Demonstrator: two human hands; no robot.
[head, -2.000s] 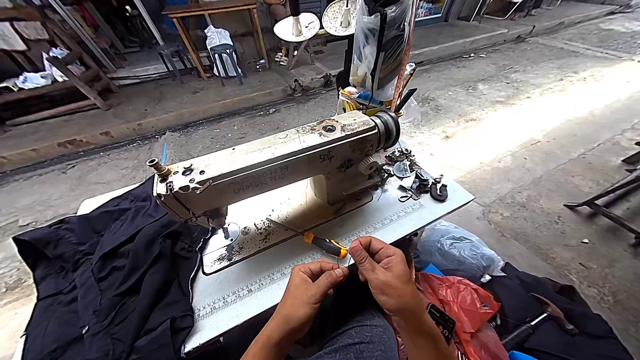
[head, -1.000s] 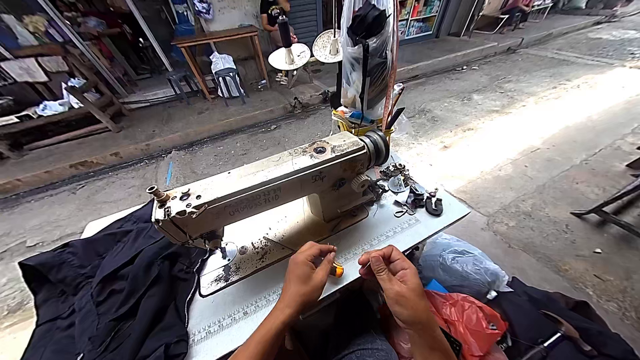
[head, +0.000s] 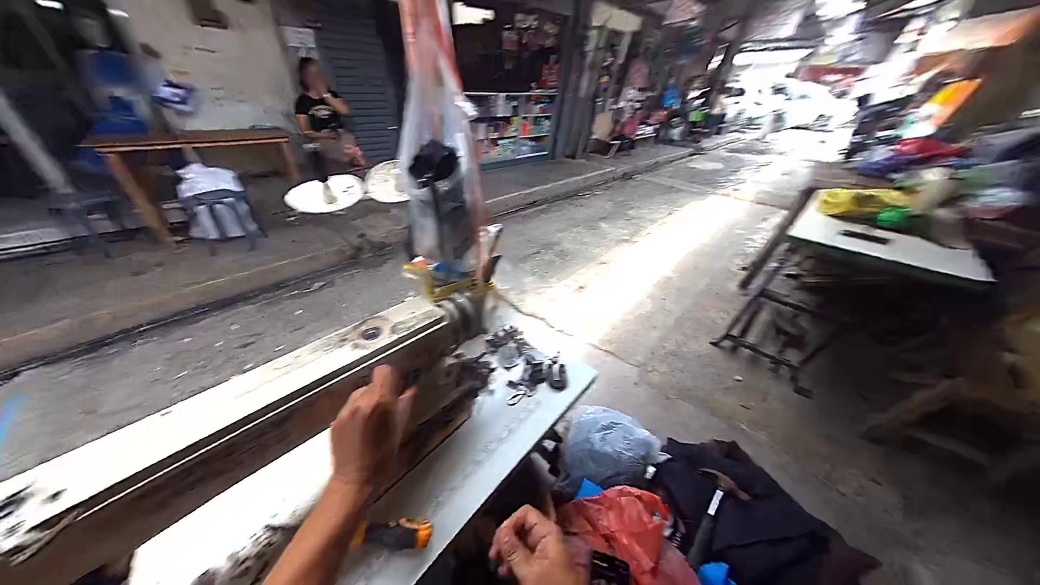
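My left hand [head: 370, 431] is raised in front of the arm of the sewing machine [head: 325, 366], its fingers curled; motion blur hides whether it holds anything. Below the table's front edge, my right hand [head: 536, 546] is near a red plastic bag [head: 621, 528], fingers bent, and what is between them cannot be made out. A screwdriver with an orange and black handle [head: 398, 534] lies on the white sewing table [head: 479, 463], partly behind my left forearm. Small metal parts [head: 528, 366] are heaped at the table's right end, past the handwheel [head: 461, 315].
A clear bag [head: 443, 187] hangs above a yellow holder [head: 451, 280] behind the machine. A stuffed plastic bag [head: 609, 443] and dark cloth [head: 756, 504] are at the right. Across the street a person [head: 321, 114] is beside a wooden table [head: 195, 140]. Another table [head: 886, 244] stands farther right.
My hands were close together over the table's front edge; now they are apart, the left up at the machine's arm, the right lower. The view has swung right.
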